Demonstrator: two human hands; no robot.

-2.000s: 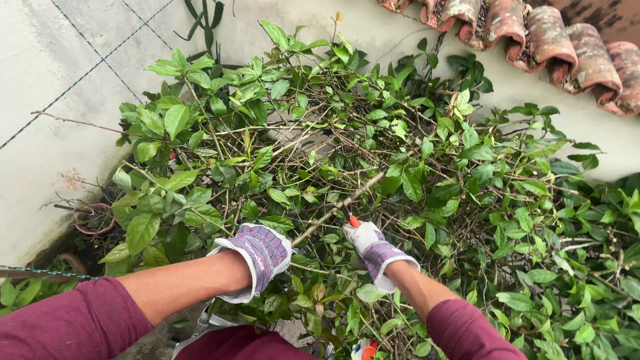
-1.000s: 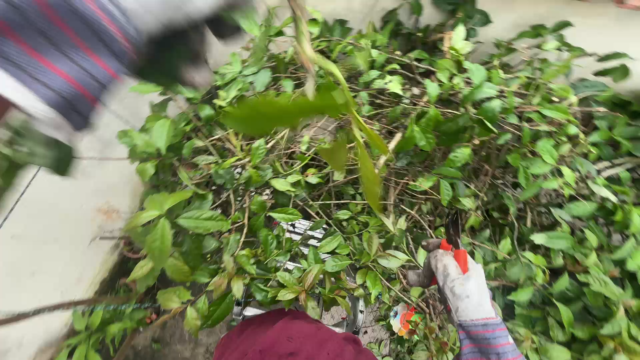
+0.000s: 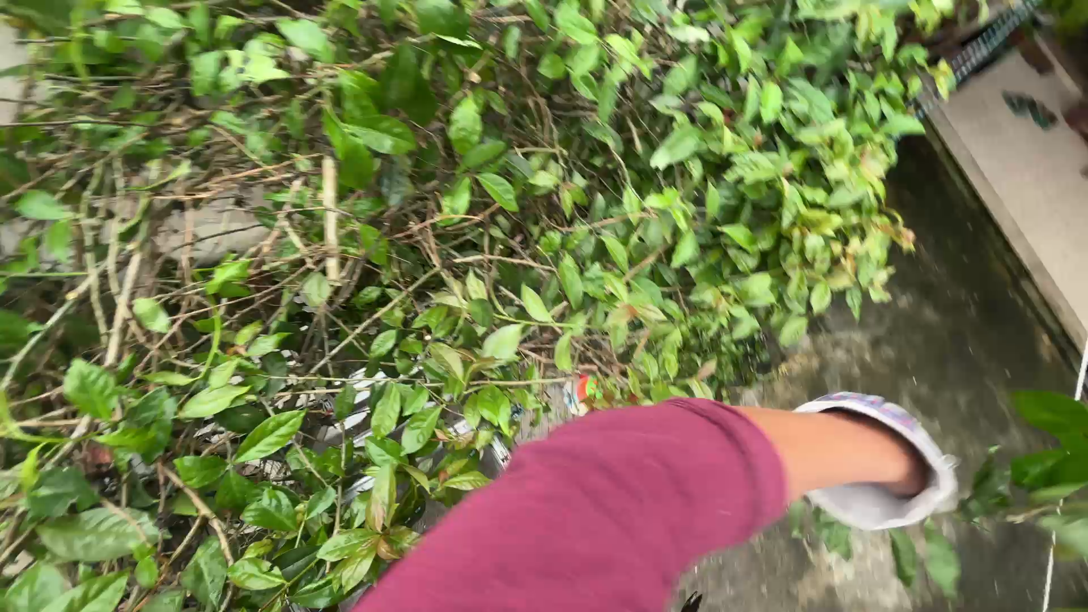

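Note:
My left arm, in a maroon sleeve, reaches across to the right. Of my left hand (image 3: 880, 463), mostly the pale glove cuff shows; the fingers are hidden beyond it, so its grip cannot be told. Green leaves (image 3: 939, 557) hang just below the cuff, and more leaves (image 3: 1054, 425) show at the right edge. My right hand is out of view. A small dark tip (image 3: 693, 603) pokes in at the bottom edge; what it belongs to is unclear. A dense leafy shrub (image 3: 476, 221) with tangled bare stems fills the left and middle.
Wet grey concrete ground (image 3: 926, 340) lies right of the shrub, edged by a pale ledge (image 3: 1011, 161). Slatted metal (image 3: 365, 408) shows through the leaves at lower left. A small red and green item (image 3: 585, 388) is near the sleeve. A thin pale cord (image 3: 1054, 544) runs down the right side.
The view has swung right. My left hand, raised at upper left beside a leafy stem a second ago, is now at the right. My right hand, with its red-handled tool, has left the view.

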